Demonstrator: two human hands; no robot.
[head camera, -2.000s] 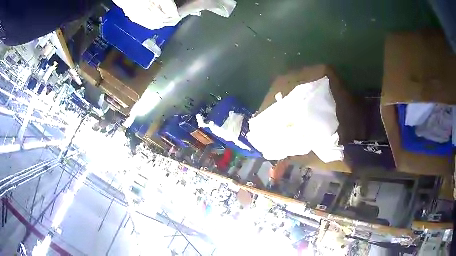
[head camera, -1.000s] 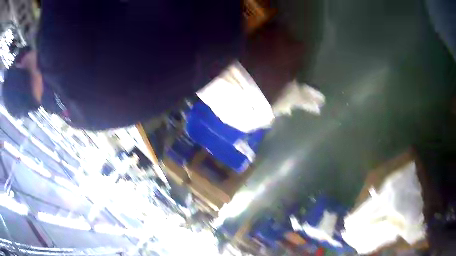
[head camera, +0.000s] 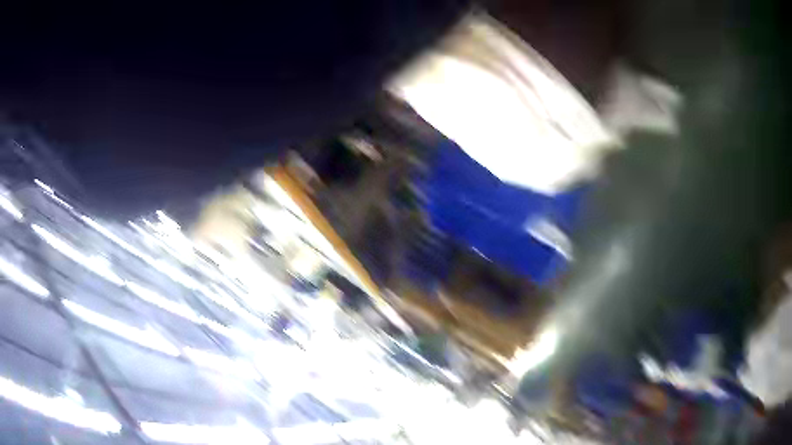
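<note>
Neither of my hands shows in the blurred, sideways-tilted view. A white cloth (head camera: 508, 100) lies draped over a blue crate (head camera: 486, 209) near the upper middle. A smaller pale piece of cloth (head camera: 644, 100) lies beside it, over the floor side. A small white patch (head camera: 549, 236) shows on the crate's side. A brown cardboard box (head camera: 478, 326) stands beside the crate.
A large dark shape (head camera: 191, 78), likely dark clothing, fills the upper left. A table edge (head camera: 326, 235) with an orange-brown rim runs diagonally. The green floor (head camera: 643, 209) is at right. More white cloth (head camera: 773, 348) is at the right edge. Ceiling lights glare at lower left.
The view has shifted, so the draped blue crate appears larger and further right. The white cloth at right has moved mostly out of the picture. The dark shape still covers the upper left.
</note>
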